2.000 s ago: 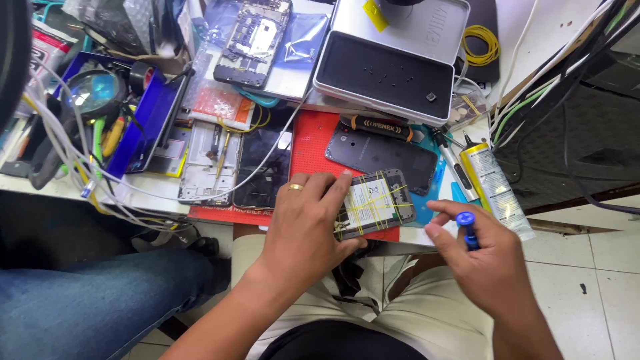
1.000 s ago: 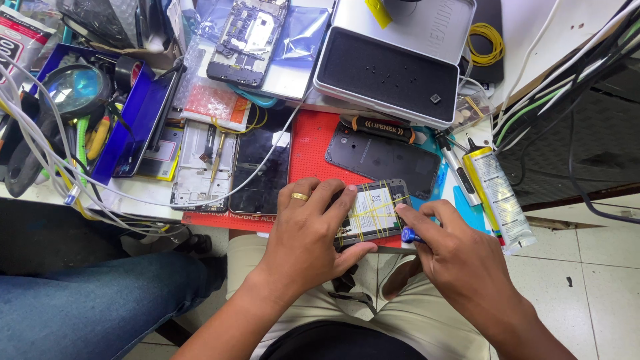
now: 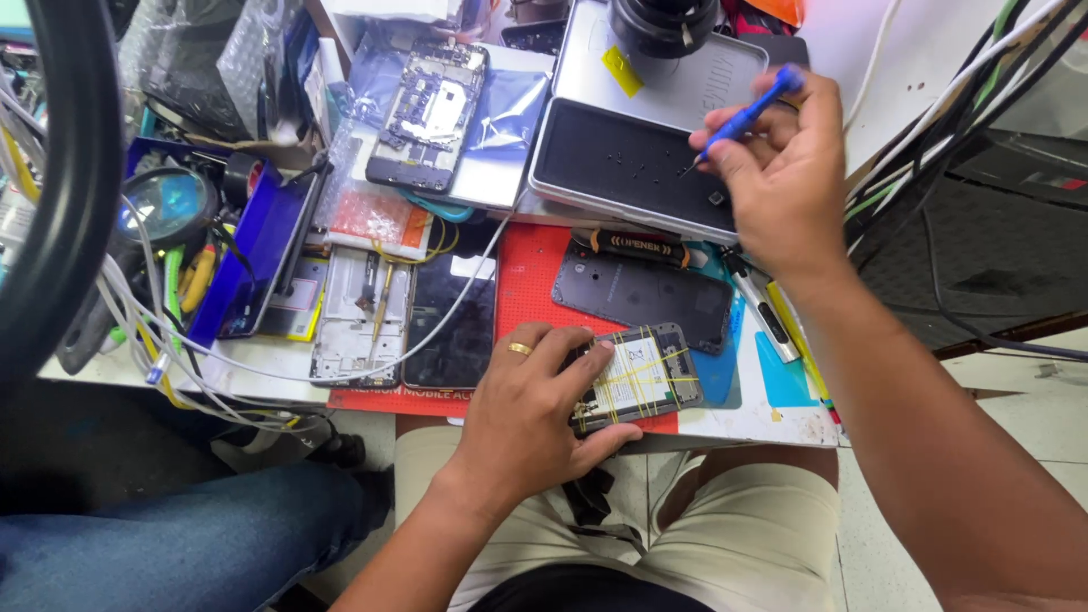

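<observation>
My left hand [image 3: 535, 399], with a gold ring, grips the left end of an opened smartphone [image 3: 637, 378] near the bench's front edge. Its battery shows, and yellow rubber bands wrap the phone. In my right hand [image 3: 786, 161] is a small blue screwdriver [image 3: 744, 116]. The screwdriver's tip points down at the black lining of a metal tin [image 3: 586, 140], close to several tiny screws [image 3: 650, 166]. A small dark square piece [image 3: 716, 198] lies at the lining's right end. Behind the opened phone lies a dark phone back cover [image 3: 646, 293].
A handled opener tool [image 3: 633, 245] lies across the back cover on a red mat [image 3: 523, 280]. To the left are a black phone screen [image 3: 450, 314], a metal phone frame [image 3: 357, 323] and a blue tool tray [image 3: 238, 246]. A white cable [image 3: 425, 340] crosses them. Beside me is another person's jeans-clad leg [image 3: 195, 535].
My right hand has moved from the opened phone up to the tin, carrying the blue screwdriver. My left hand remains on the phone.
</observation>
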